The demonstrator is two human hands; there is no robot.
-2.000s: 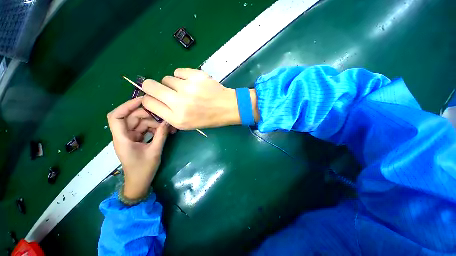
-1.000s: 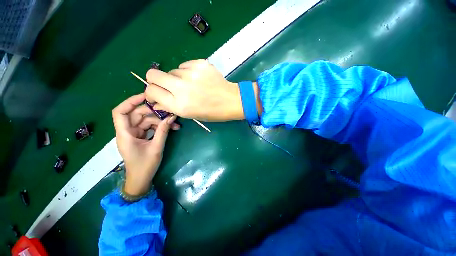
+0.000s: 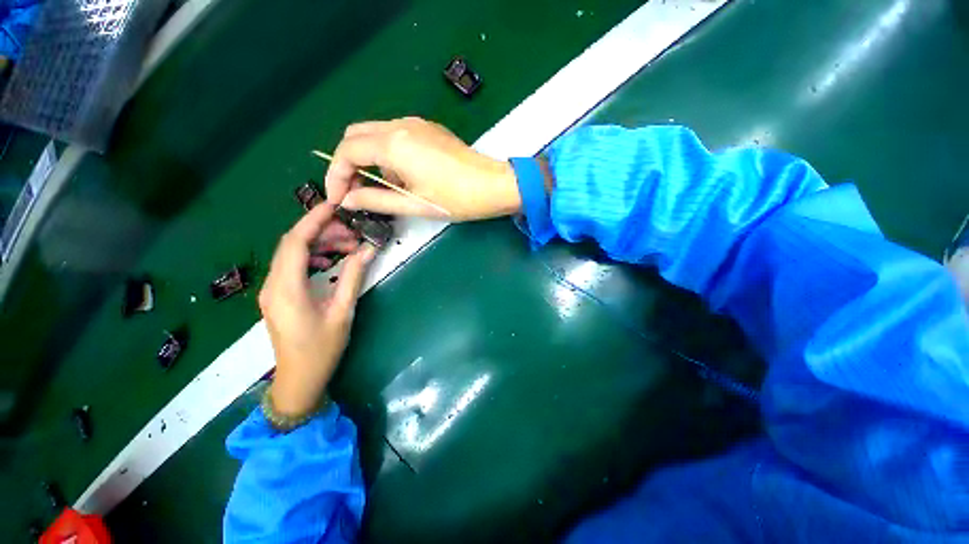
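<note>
A small dark electronic module point(image 3: 372, 227) is held over the white rail between the thumb and fingers of my left hand point(image 3: 307, 294). My right hand point(image 3: 420, 170) is just beyond and to the right, its fingertips close to the module. A thin tan wooden stick point(image 3: 391, 185) lies across my right hand, its tip sticking out to the upper left past the fingers. My right fingers partly hide the module's upper edge. Whether they touch it is unclear.
Several dark modules lie on the green belt, one point(image 3: 462, 77) beyond my right hand and one point(image 3: 230, 282) to the left. The white rail point(image 3: 197, 392) runs diagonally. A red bin point(image 3: 74, 527) is at lower left, a pale tray point(image 3: 74, 64) at upper left. A blue cord point(image 3: 638, 338) crosses the mat.
The module in my left hand shows more openly now. My right hand has turned, and the stick lies over its near side. Both hands and the scattered modules sit further right in the picture.
</note>
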